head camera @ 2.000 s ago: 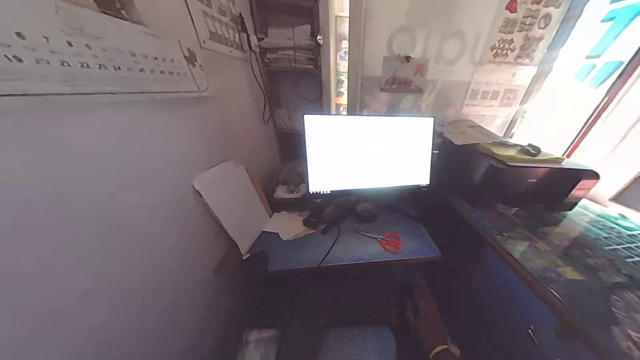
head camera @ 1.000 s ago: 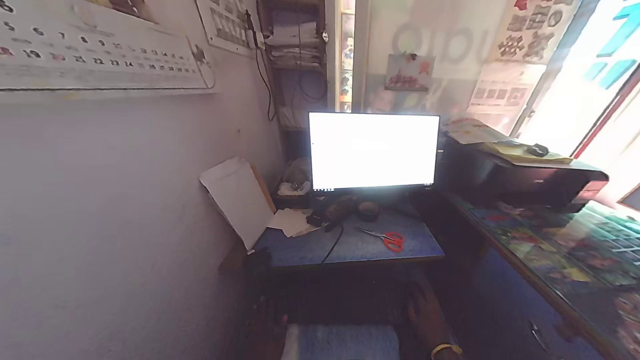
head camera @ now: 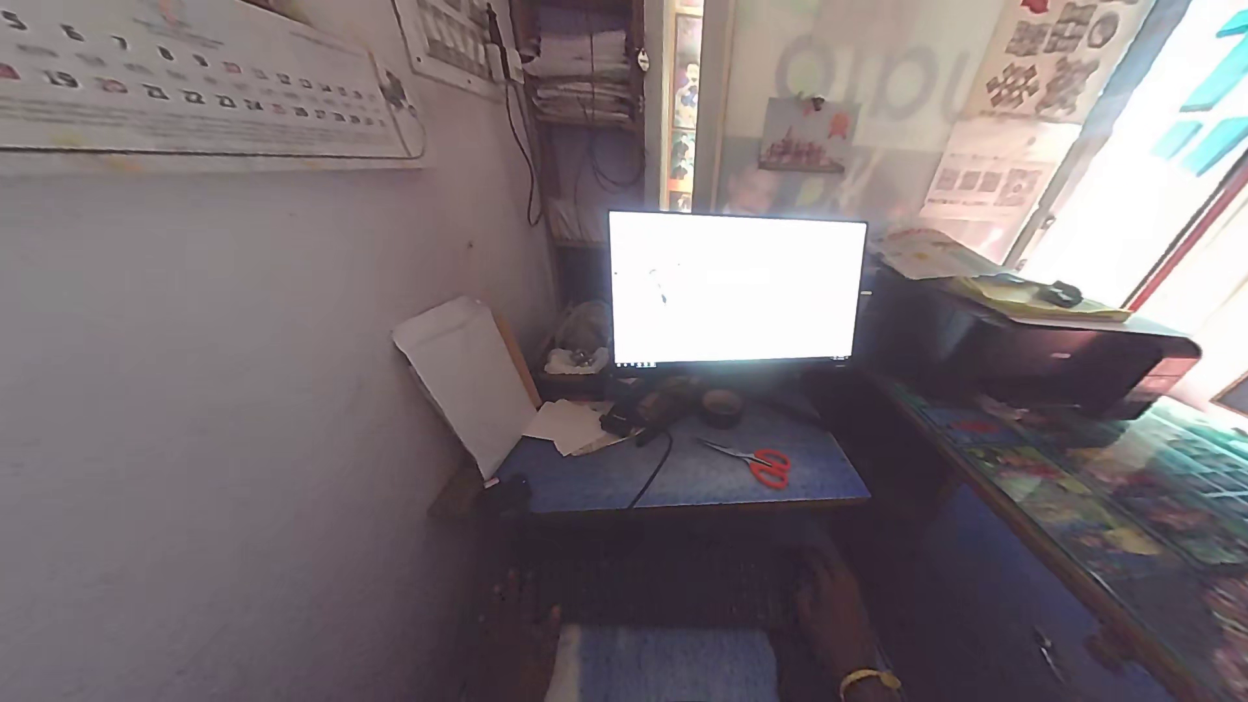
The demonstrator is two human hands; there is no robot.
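In deep shade under the blue desktop (head camera: 604,487), my left hand (head camera: 522,624) lies at the left end of a dark keyboard (head camera: 663,580), its fingers apart and holding nothing that I can see. My right hand (head camera: 834,600), with a yellow bangle at the wrist, rests at the keyboard's right side; a mouse may be under it, but the shade hides this. Above them on the desktop lie red-handled scissors (head camera: 765,463), a roll of dark tape (head camera: 721,407) and a black cable (head camera: 653,471). A lit monitor (head camera: 736,291) stands behind them.
A white board or envelope (head camera: 470,385) leans on the left wall beside loose papers (head camera: 570,426). To the right, a black printer (head camera: 1053,356) carries papers and stands on a glass-topped counter (head camera: 1082,487). Shelves with stacked papers (head camera: 582,73) rise at the back.
My left hand, not made out two seconds ago, now shows at the keyboard's left end. The right hand has moved up to the keyboard's right side. The monitor's picture has changed slightly.
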